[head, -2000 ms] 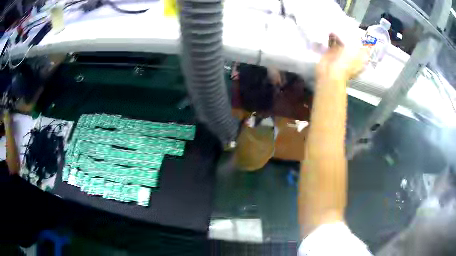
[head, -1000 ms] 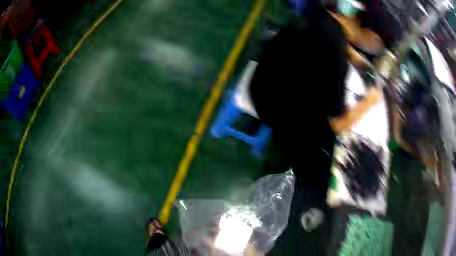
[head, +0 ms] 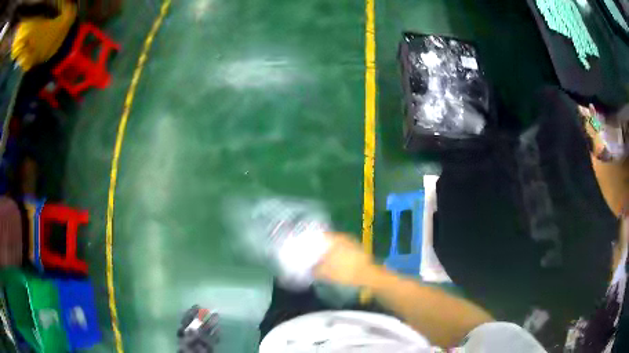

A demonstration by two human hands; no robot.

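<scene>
My right hand (head: pixel 341 260) reaches in from the lower right on a bare forearm with a white sleeve. It is blurred and closed on a clear and white crinkled bag (head: pixel 293 238), which hangs above the green floor. The bag's contents are too blurred to tell. My left hand is not visible.
Green floor (head: pixel 227 138) has yellow lines. A person in black sits at the right on a blue stool (head: pixel 405 231). A black box with shiny plastic (head: pixel 445 86) stands beyond. Red stools (head: pixel 65 238) and green and blue bins (head: pixel 77 314) are left; green boards (head: pixel 572 31) lie upper right.
The view has turned from the bench to the aisle floor. My right hand has left the bench top and now shows with the bag. The black box has come into view.
</scene>
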